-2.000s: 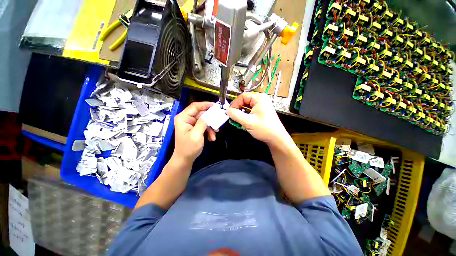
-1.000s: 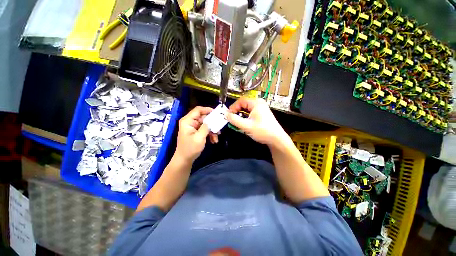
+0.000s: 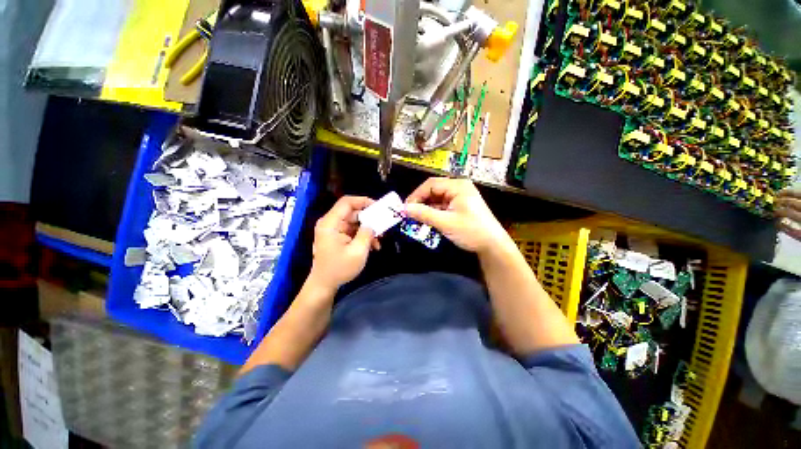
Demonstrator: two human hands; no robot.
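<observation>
My left hand point(image 3: 341, 244) holds a flat white part point(image 3: 382, 214) by its left side, between thumb and fingers. My right hand point(image 3: 458, 213) holds a small circuit board point(image 3: 421, 232) at the right edge of the white part; its fingers cover most of the join. The dark soldering tip point(image 3: 385, 165) of the soldering machine point(image 3: 389, 54) points down just above the white part, with a gap between them. Whether the white part and board are joined cannot be seen.
A blue bin point(image 3: 124, 230) of white parts is on the left. A yellow crate point(image 3: 718, 326) with jumbled units is on the right. A black sheet point(image 3: 578, 147) carries rows of boards. A black fan point(image 3: 230, 77) and yellow-handled pliers point(image 3: 187, 53) are left of the machine. Fingers show at the far right edge.
The white part and board have moved down, away from the soldering tip, and more of the board shows. The whole view has shifted slightly. Fingers have appeared at the far right edge.
</observation>
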